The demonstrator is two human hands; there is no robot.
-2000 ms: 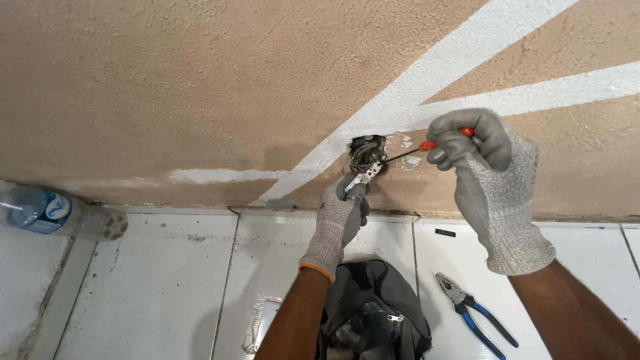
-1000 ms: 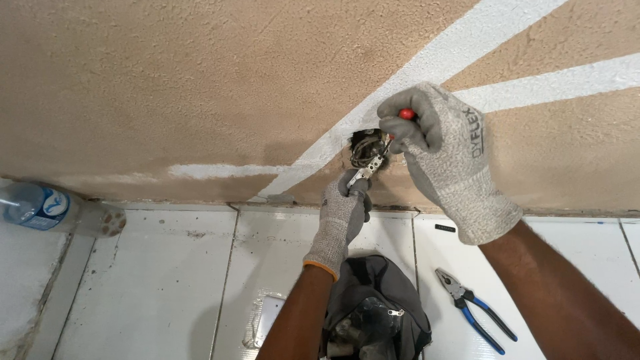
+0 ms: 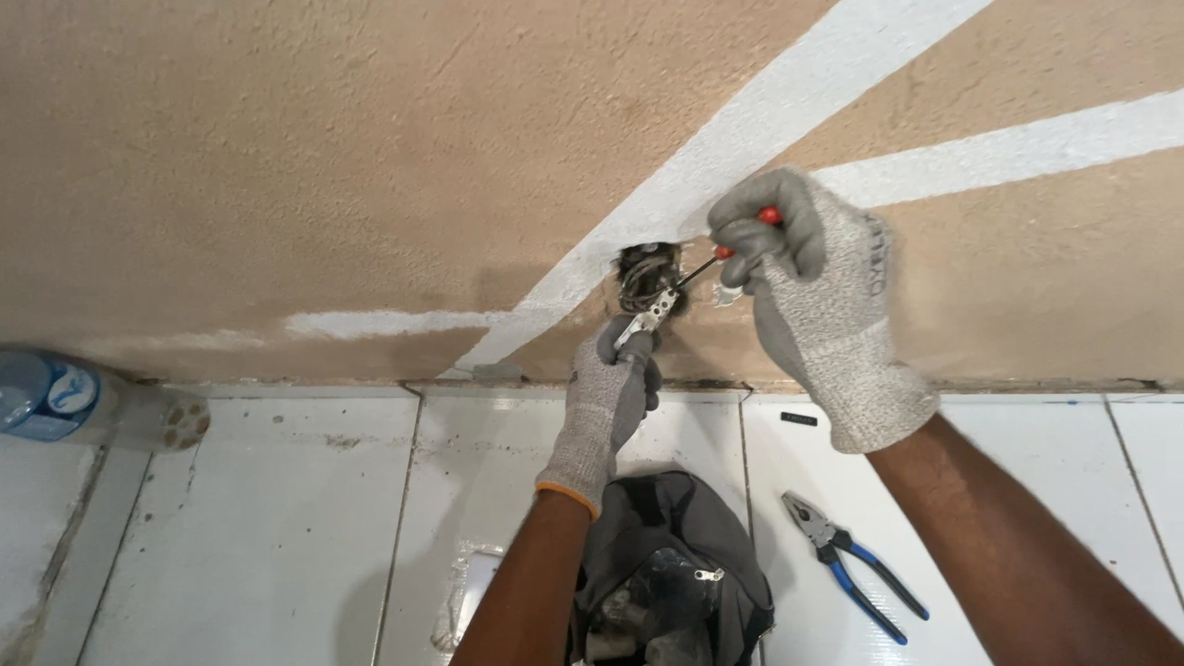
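Note:
My left hand [image 3: 622,370], in a grey coated work glove with an orange cuff edge, pinches a small white electrical outlet module [image 3: 649,317] in front of the hole in the wall [image 3: 647,268]. Coiled wires [image 3: 642,277] show inside that hole. Held in my gloved right hand [image 3: 772,236] is a screwdriver [image 3: 701,270] with a red handle and a thin dark shaft. Its shaft slants down to the left, and its tip meets or lies right beside the module; the exact contact is too small to tell.
Combination pliers [image 3: 846,564] with blue-black handles lie on white floor tiles, below a small black piece [image 3: 798,419]. An open dark bag [image 3: 680,499] sits below my left hand, partly over a clear-wrapped item [image 3: 462,601]. A plastic bottle [image 3: 69,398] lies at far left.
My right hand has shifted and turned around the screwdriver's handle, whose shaft shows plainly again after being mostly hidden one second ago. My left hand has stayed at the hole with the module.

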